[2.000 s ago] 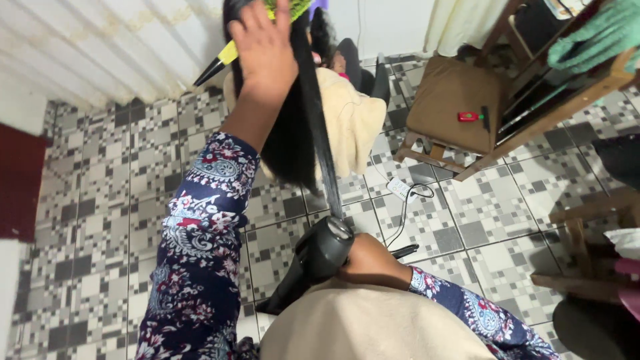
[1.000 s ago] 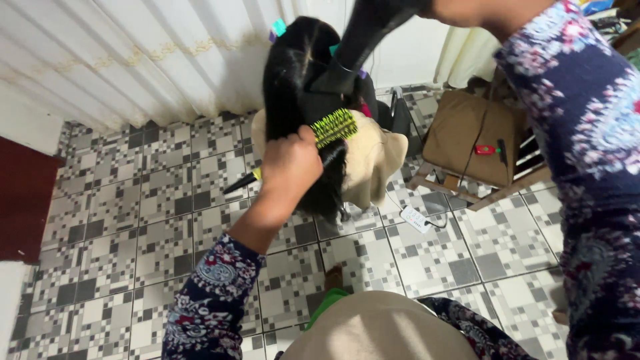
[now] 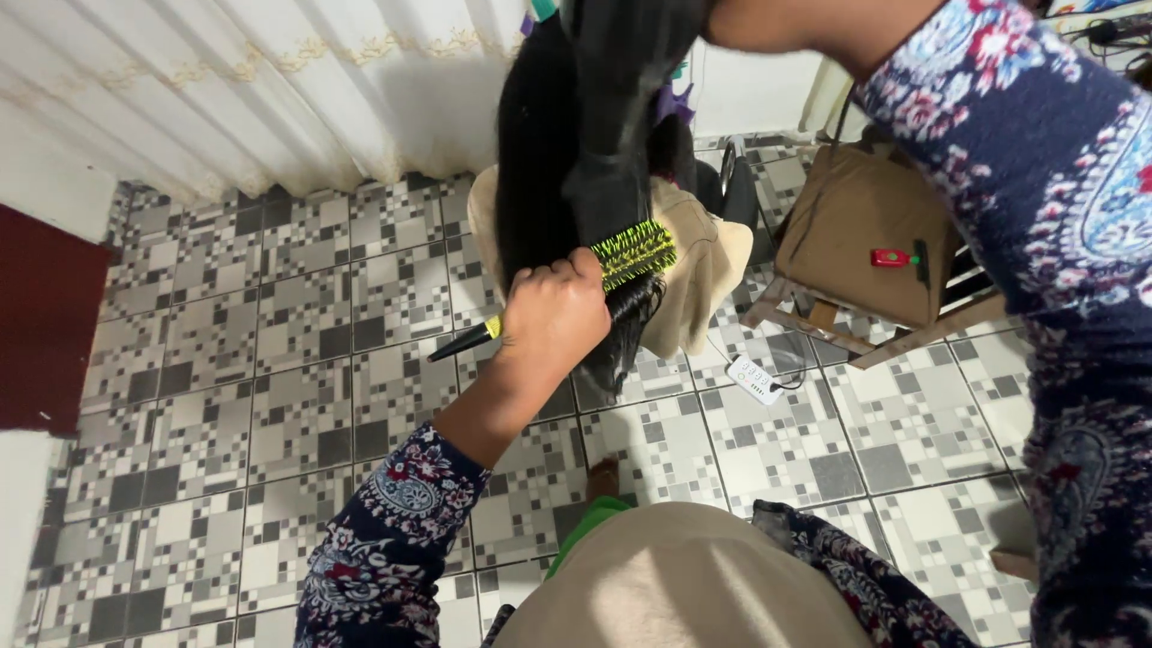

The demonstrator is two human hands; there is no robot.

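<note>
My left hand (image 3: 558,310) is closed round the handle of a round hairbrush (image 3: 634,254) with yellow-green bristles and a black tail. Long black hair (image 3: 540,153) of a seated person hangs down at the brush, its ends below the bristles. Just above the brush points the nozzle of a black hair dryer (image 3: 630,81). At the dryer's right side, near the top edge, is my right hand (image 3: 765,22), its fingers mostly out of view. Purple and teal hair clips (image 3: 675,103) sit in the hair, and a beige cape (image 3: 711,261) covers the person's shoulders.
A wooden chair with a brown cushion (image 3: 846,225) stands at the right, with a small red bottle (image 3: 889,258) and a dark item on it. A white power strip (image 3: 754,378) with a cord lies on the tiled floor. A pale curtain (image 3: 306,81) hangs behind.
The dryer was low beside the body two seconds ago and is now up over the hair. The brush has come down from the top of the view to the hair's lower part.
</note>
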